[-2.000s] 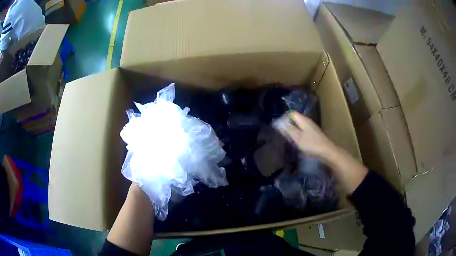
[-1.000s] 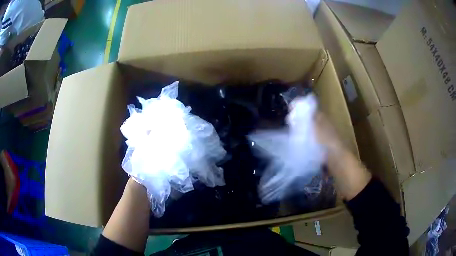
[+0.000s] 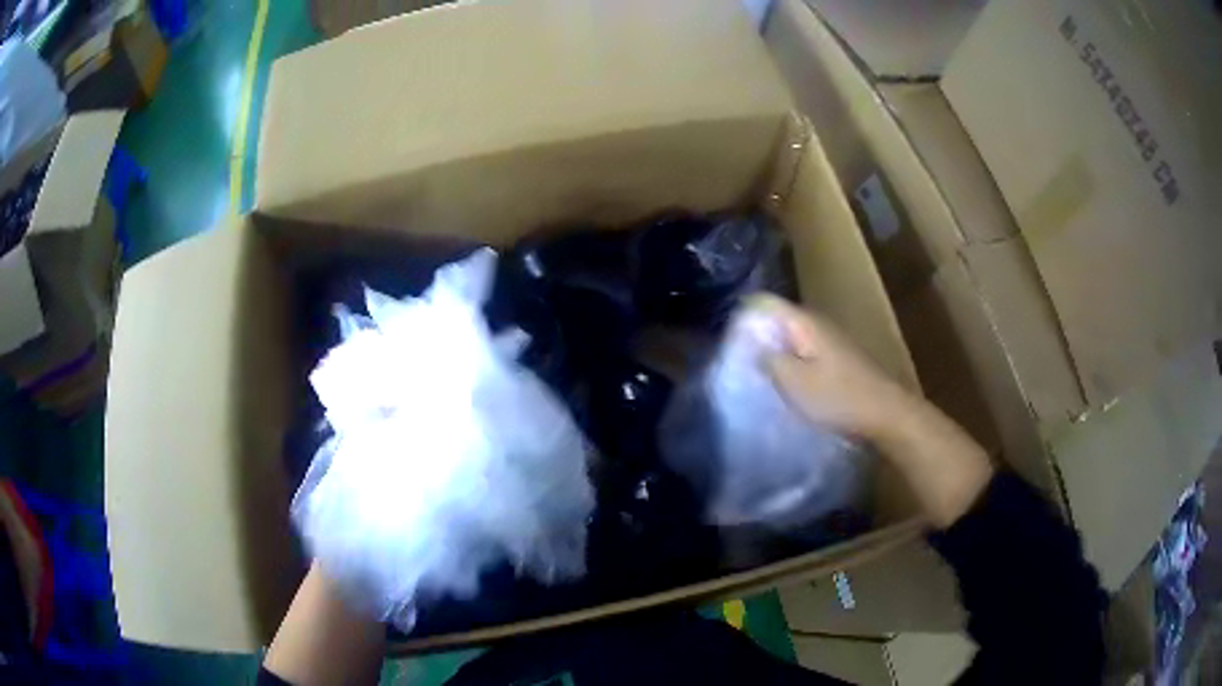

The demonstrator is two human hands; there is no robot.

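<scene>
A large open carton [image 3: 181, 442] stands in front of me with glossy black plastic housings [image 3: 637, 402] inside. My left hand [image 3: 328, 623] is at the carton's near left; its fingers are hidden behind a big bunch of crumpled whitish poly bags [image 3: 442, 442], which it holds up over the parts. My right hand [image 3: 818, 362] is over the right side of the carton and grips the top of a hazy poly bag [image 3: 771, 436] that hangs down. Whether a part is inside that bag I cannot tell. A black part under clear film [image 3: 710, 255] lies at the back right.
Another open carton [image 3: 1112, 174] with printed size text stands against the right side. A smaller open carton [image 3: 74, 188] is at the far left on the green floor [image 3: 188, 154]. A blue and red item [image 3: 30, 550] is at the lower left edge. Crumpled film [image 3: 1179, 576] shows at the lower right.
The right hand's bag swung, blurred, across the carton's right side a second ago; now it hangs below the fingers. The left bunch sits slightly lower. The whole view has shifted, with the cartons further left.
</scene>
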